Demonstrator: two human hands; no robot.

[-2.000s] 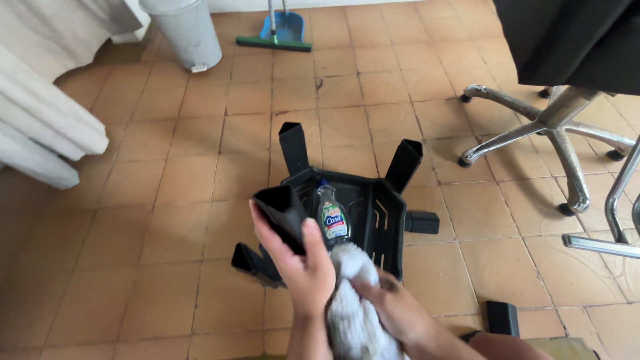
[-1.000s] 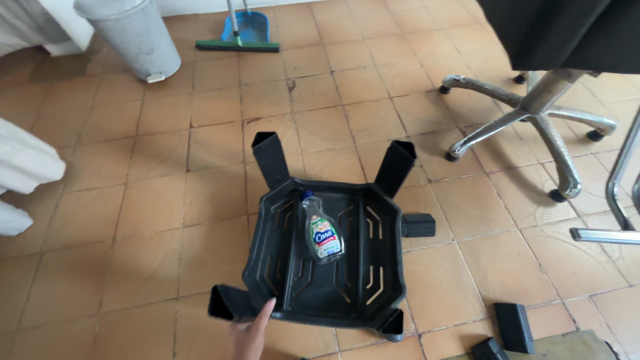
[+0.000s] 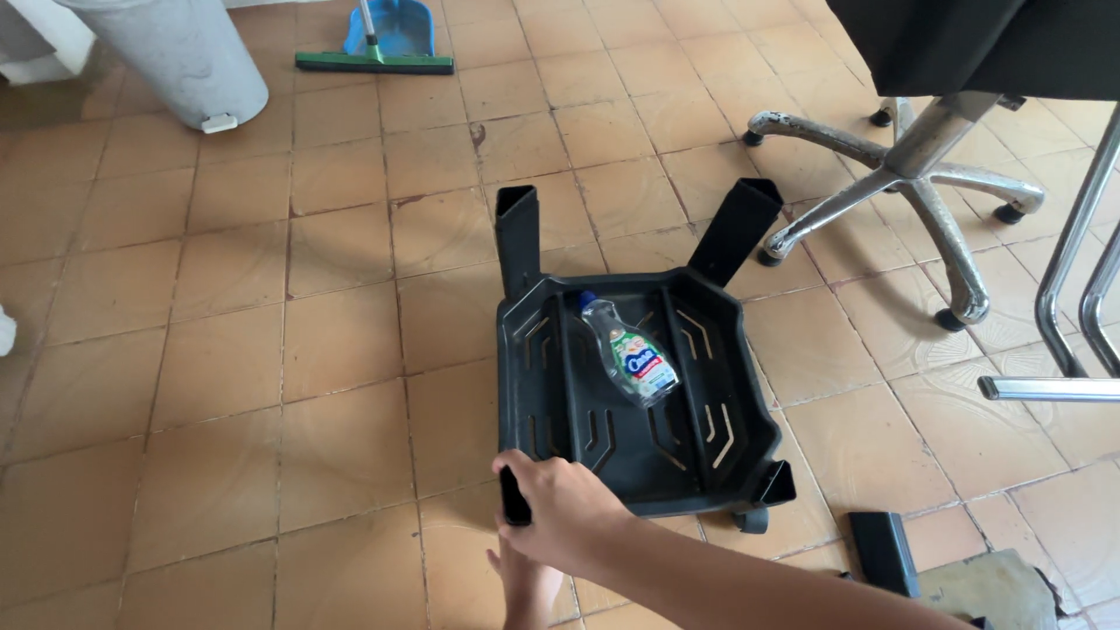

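Observation:
A black plastic shelf tray (image 3: 630, 455) with slots and upright hollow corner posts stands on the tiled floor. A clear plastic bottle (image 3: 628, 352) with a blue cap and a label lies in it. My right hand (image 3: 569, 507) grips the near-left corner post (image 3: 514, 497) around its top. My left hand (image 3: 528, 582) is lower, beside the same post, partly hidden under my right forearm; whether it grips the post is unclear. The far-left post (image 3: 519, 241) and far-right post (image 3: 737, 229) lean outward. A caster (image 3: 751, 521) shows under the near-right corner.
A grey bin (image 3: 179, 66), a blue dustpan (image 3: 404, 28) and a green squeegee (image 3: 376, 62) stand at the back. At right are a swivel chair base (image 3: 906, 166) and a metal tube frame (image 3: 1063, 289). A loose black piece (image 3: 884, 551) lies near a worn mat (image 3: 993, 591).
The white cloth held two seconds ago is out of my hands, and the black post held up then is too. My right hand has come onto the near-left corner post since one second ago.

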